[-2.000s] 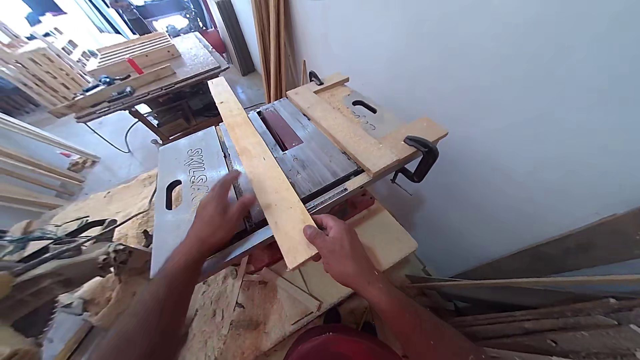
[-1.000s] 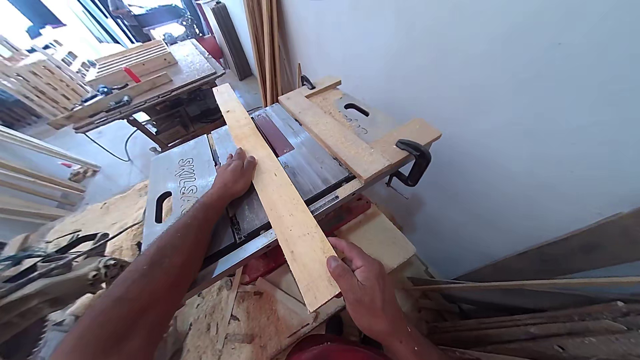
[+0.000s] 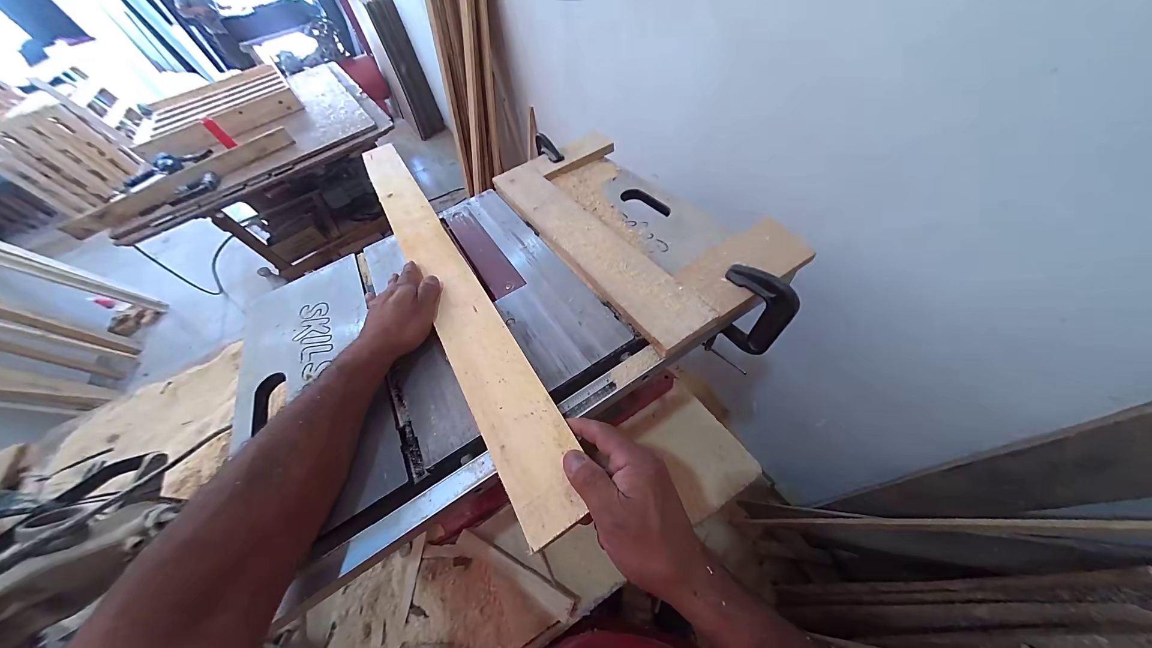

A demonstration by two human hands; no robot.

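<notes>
A long flat wooden board lies slantwise across the metal top of a table saw, its near end jutting past the front edge. My right hand grips that near end, thumb on top and fingers at the right edge. Flat on the saw top, my left hand touches the board's left edge with its fingertips. To the right of the board is the reddish throat plate; no blade can be made out. A wooden fence is held down by a black C-clamp at the near end and a second clamp at the far end.
Behind on the left, a workbench carries slatted wooden pieces and power tools. Upright wood strips lean on the wall. Sawdust and offcuts lie below the saw's front. Stacked boards are at lower right, a cable and machine parts at lower left.
My left hand has come down onto the saw top against the board's left edge; two seconds ago it was farther left and blurred. My right hand still holds the near end.
</notes>
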